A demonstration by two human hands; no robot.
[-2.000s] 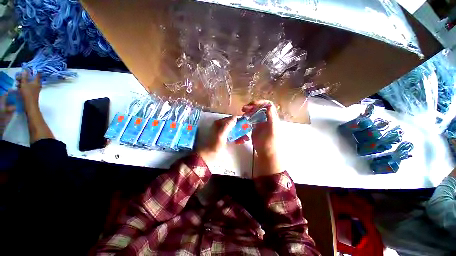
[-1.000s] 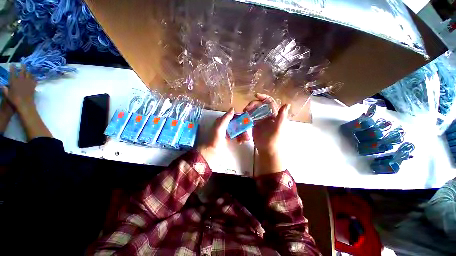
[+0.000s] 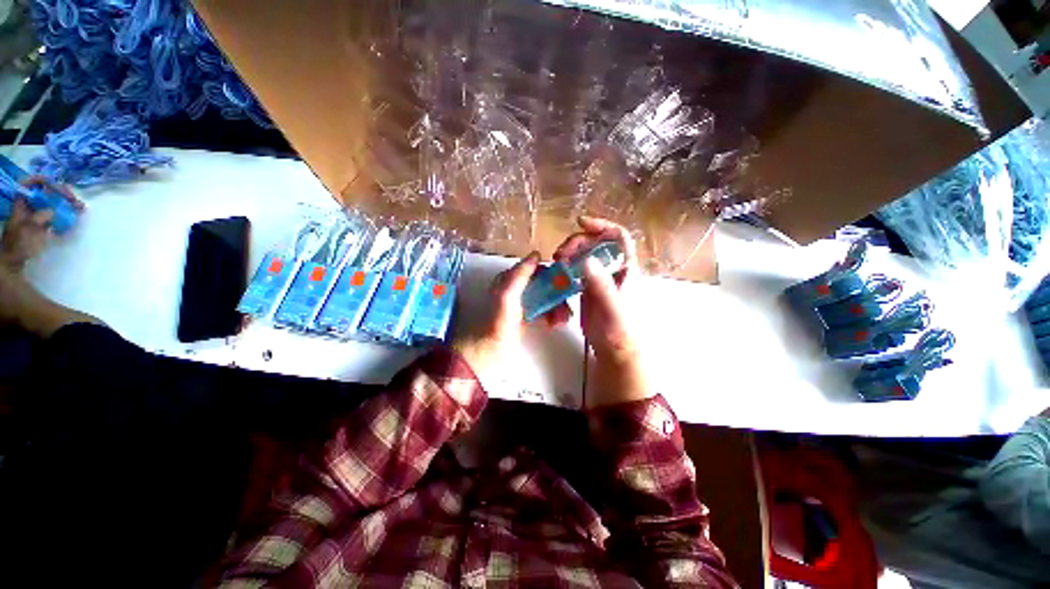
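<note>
A coiled cable with a blue card sleeve (image 3: 550, 290) is held between my two hands in the middle, above the white table. Its orange-red dot faces up and the pale loop points to the upper right. My left hand (image 3: 502, 313) grips the blue lower end. My right hand (image 3: 601, 282) holds the loop end, with the thumb laid over it. Whether a clear box is around this unit is hard to tell. A tight row of packed units (image 3: 351, 288) stands left of my hands, with blue lower parts and cable loops at the top.
A large carton (image 3: 311, 127) opens toward me behind my hands, with empty clear boxes (image 3: 662, 129) inside. A smartphone (image 3: 215, 278) lies left of the row. Sleeved cables (image 3: 858, 316) lie at right. A loose cable pile (image 3: 138, 58) and another person's hand (image 3: 32, 219) are far left.
My right thumb has come down over the loop end, after the hand was more open a second ago. The other person's hand at far left has moved and now holds something blue.
</note>
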